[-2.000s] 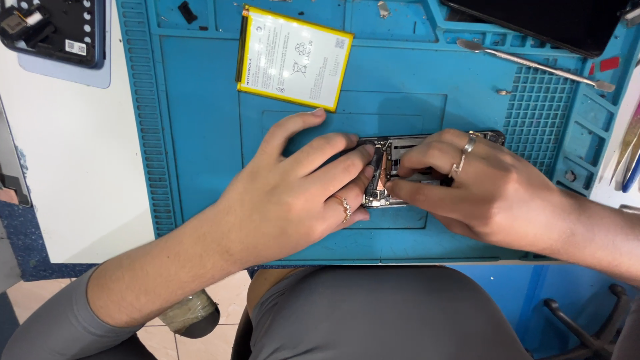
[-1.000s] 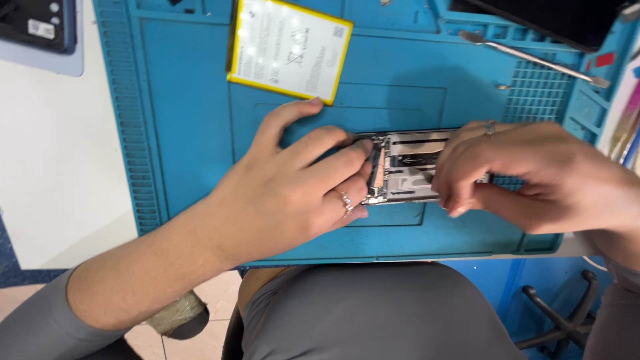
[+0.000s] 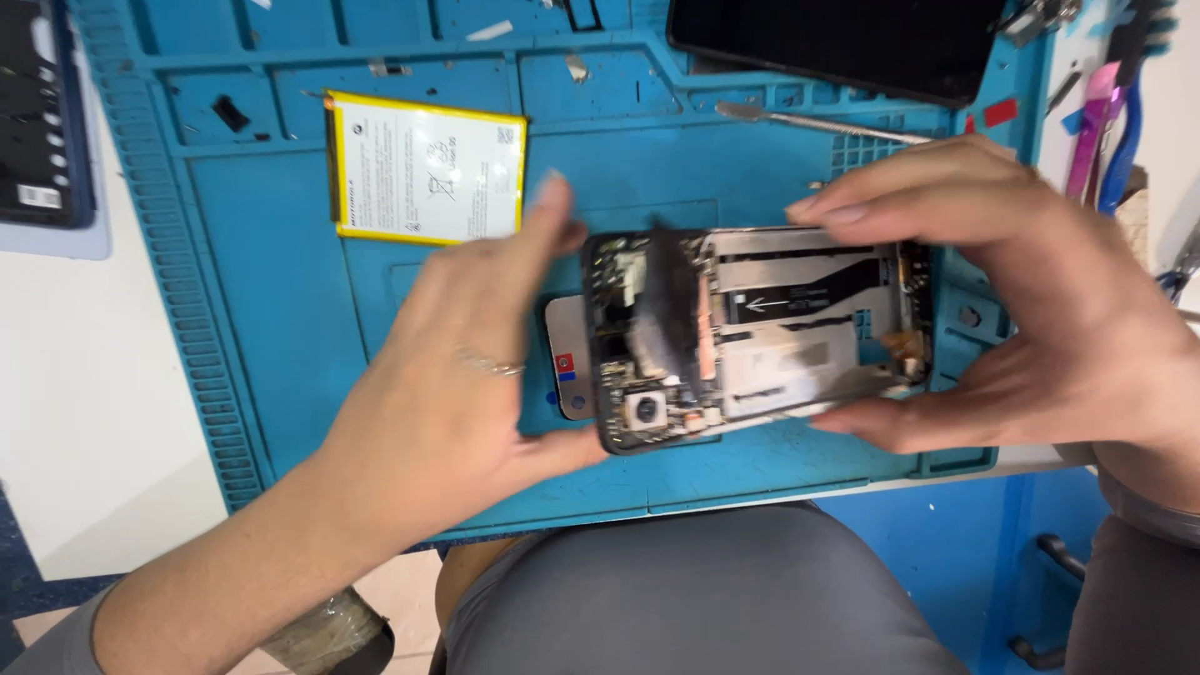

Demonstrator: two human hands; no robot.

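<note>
An opened smartphone frame (image 3: 787,328), its inner parts bare, is raised over the blue repair mat (image 3: 272,309). My right hand (image 3: 1022,291) grips it at the right end, fingers on the far edge and thumb on the near one. My left hand (image 3: 459,347) is at its left end, fingers spread, the thumb by the near corner; whether it touches is unclear. A camera module (image 3: 646,410) shows at that corner. Under the frame's left end, a metallic panel with coloured marks (image 3: 567,352) peeks out. A yellow-edged Motorola battery (image 3: 427,169) lies beyond my left hand.
A metal spudger (image 3: 816,123) lies beyond the phone frame, near a dark screen panel (image 3: 834,37). Small parts sit in the mat's compartments. Tools with purple (image 3: 1093,127) and blue handles (image 3: 1120,141) lie at the right. A dark phone housing (image 3: 42,122) is at the far left.
The phone frame, lying on the mat before, is now lifted and tilted. My right hand has moved from over it to its right end. My left hand's fingers have spread away from its parts.
</note>
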